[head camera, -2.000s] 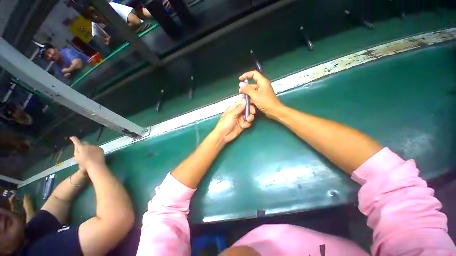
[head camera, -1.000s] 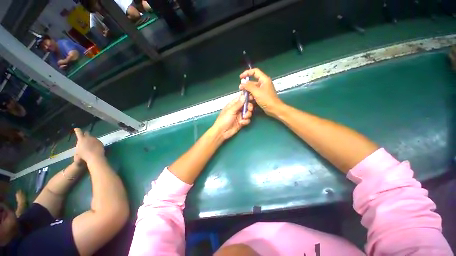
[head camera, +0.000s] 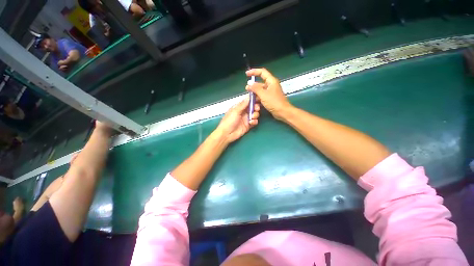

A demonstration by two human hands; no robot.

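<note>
A slim purplish-grey pen-like unit (head camera: pixel 251 105) stands nearly upright between my hands, above the edge rail. My left hand (head camera: pixel 237 121) holds its lower part with the fingers around it. My right hand (head camera: pixel 268 93) pinches its pale upper end between thumb and forefinger. Whether a separate small part is in the right fingertips cannot be told. Other thin dark units lie spaced on the dark green belt, one (head camera: pixel 299 44) beyond my right hand and one (head camera: pixel 182 89) to the left.
The whitish edge rail (head camera: pixel 338 74) runs between belt and glossy green worktop (head camera: pixel 322 135). A pale grey frame post (head camera: pixel 67 93) slants at left. A neighbour's bare arm (head camera: pixel 86 179) reaches to the rail at left. A person in blue (head camera: pixel 66 52) sits opposite.
The units on the belt have shifted left in view. The neighbour's arm has stretched forward to the belt behind the post. My hands keep nearly the same hold on the unit.
</note>
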